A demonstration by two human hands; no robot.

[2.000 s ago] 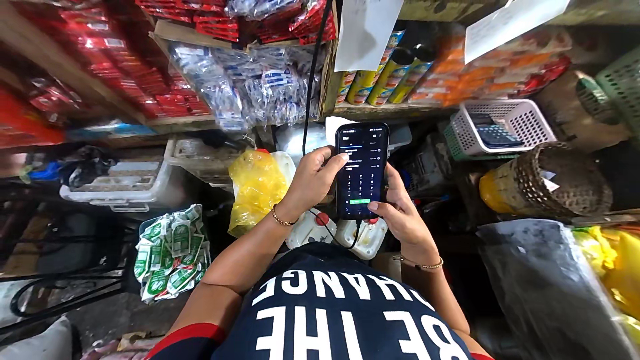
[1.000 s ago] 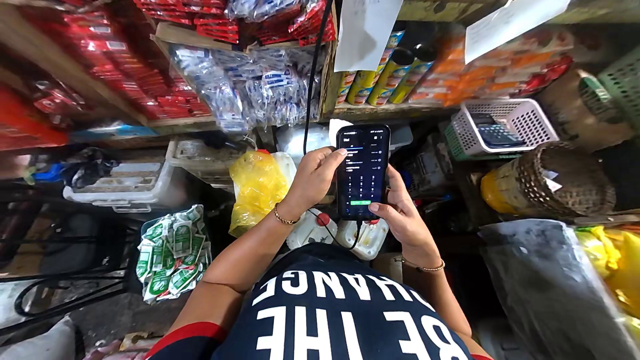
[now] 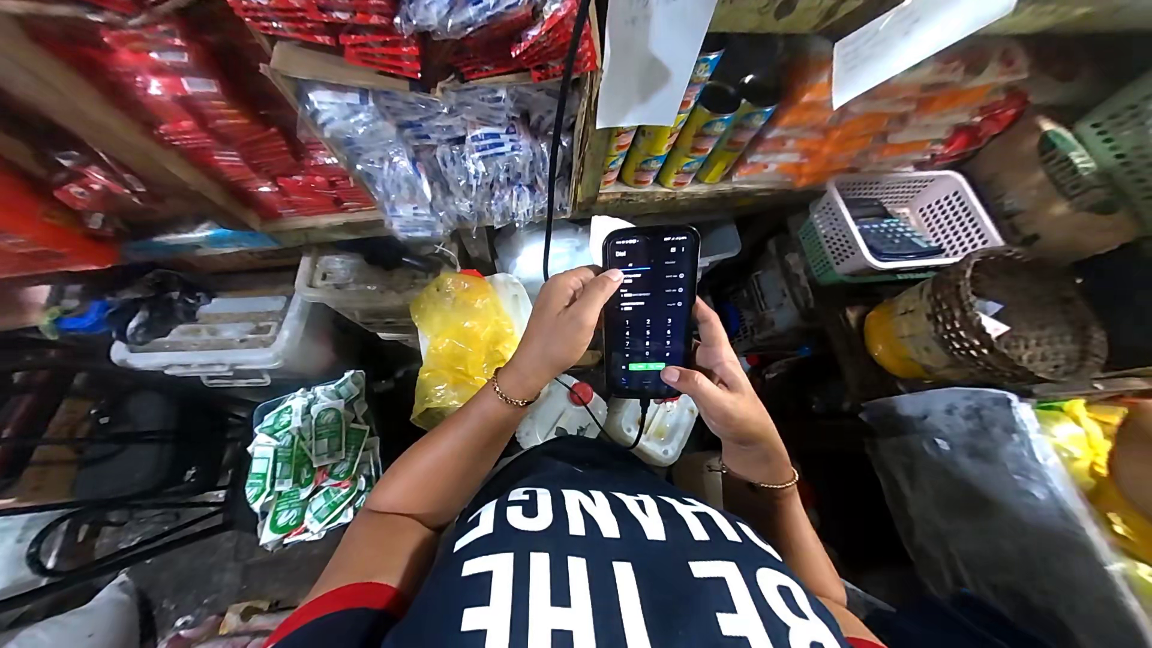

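Note:
A black smartphone (image 3: 650, 310) is held upright in front of my chest, its dark screen showing a dial pad with a green button. My left hand (image 3: 569, 315) grips its left side, thumb over the upper left of the screen. Around the lower right side my right hand (image 3: 724, 387) is wrapped, with the thumb at the screen's bottom right corner. A black cable (image 3: 641, 423) is plugged into the phone's lower end. Each wrist has a thin bracelet. White plastic jugs (image 3: 562, 412) with red caps stand below the phone, partly hidden by my shirt.
Shelves ahead hold clear packets (image 3: 486, 148), red sachets (image 3: 211, 117) and yellow cans (image 3: 693, 139). A yellow plastic bag (image 3: 463, 337) and green-white sachets (image 3: 319, 450) are at left. At right are a pink basket (image 3: 967, 211) holding a calculator (image 3: 891, 234) and a woven basket (image 3: 1026, 315). A black cord (image 3: 560, 135) hangs ahead.

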